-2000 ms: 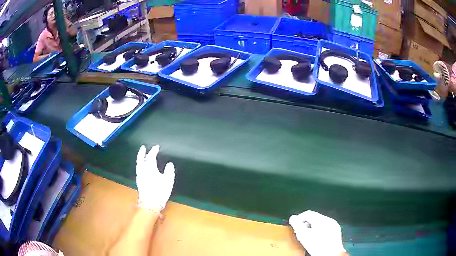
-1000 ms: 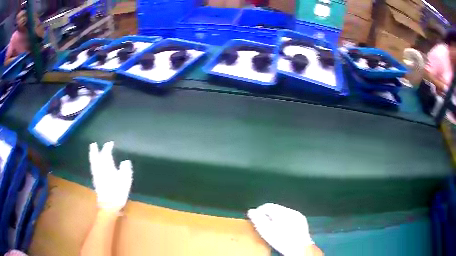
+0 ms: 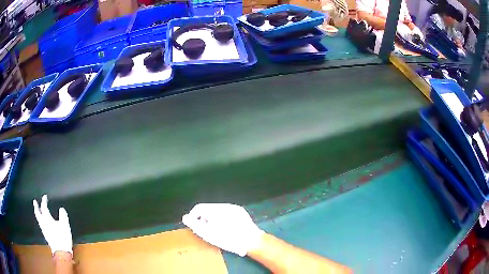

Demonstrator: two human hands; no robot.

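Observation:
My left hand, in a white glove, is at the lower left over the near edge of the green conveyor belt. Its fingers are apart and it holds nothing. My right hand, also in a white glove, rests with curled fingers at the right end of the tan board. Whether something small is inside it cannot be told. At the left edge a blue tray with a black headset on a white liner is partly cut off.
Blue trays with black headphones line the ledge beyond the belt. A tray stack stands at its right part. More stacked, tilted trays are at the right beside the teal surface. Blue crates and people are behind.
The view has turned to the right, so the ledge trays and both hands appear further left. The stacked trays at the right have come into view. The hands keep about the same shape.

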